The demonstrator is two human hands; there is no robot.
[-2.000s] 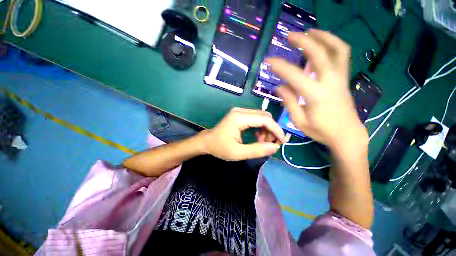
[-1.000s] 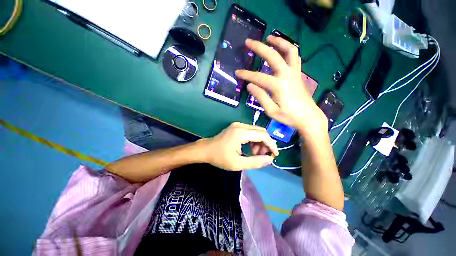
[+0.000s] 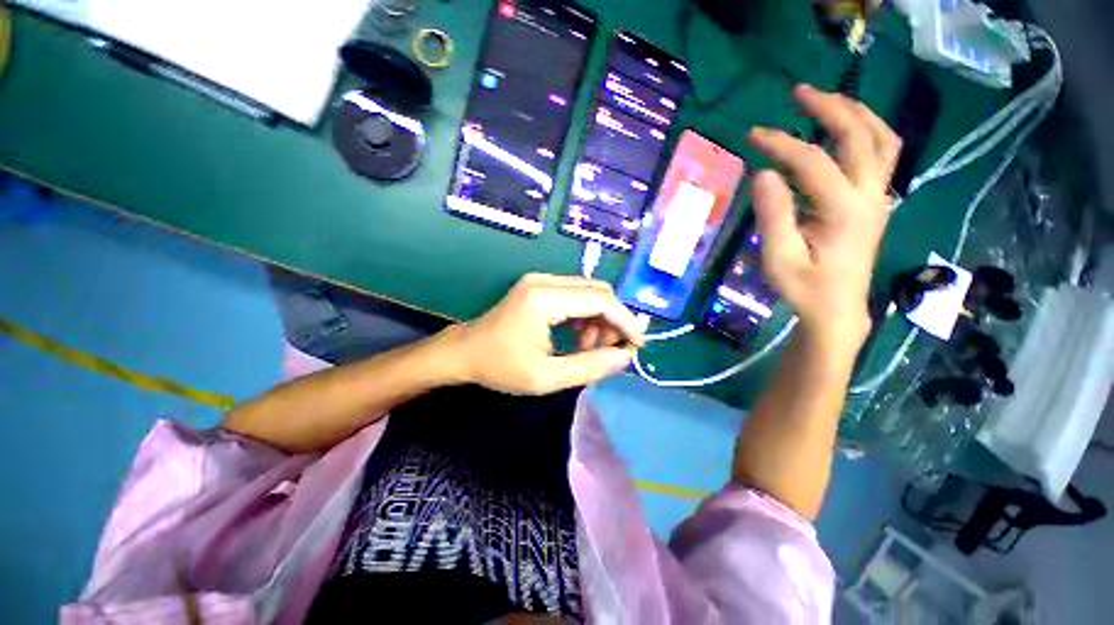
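My left hand (image 3: 544,336) is curled, its thumb and index tips pinched on a tiny gold-dark thing, perhaps a smart ring (image 3: 633,347), mostly hidden by the fingertips. My right hand (image 3: 831,202) is open and empty, fingers spread, above the right end of the phone row. The row has a dark test phone (image 3: 522,116), a second dark phone (image 3: 623,140) with lists, a phone with a pastel screen (image 3: 687,226) and a white pop-up, and a smaller dark phone (image 3: 739,293) partly under my right hand.
A round black case (image 3: 379,132) with its lid up, a gold ring (image 3: 433,48) and a white board (image 3: 208,49) are at left. White cables (image 3: 709,376) run right to a white power strip (image 3: 965,43). Clear packaging with black parts and a white label (image 3: 938,297) is at right.
My right hand has moved right, off the two middle phones, uncovering their screens. My left hand keeps its pinch. The view has shifted.
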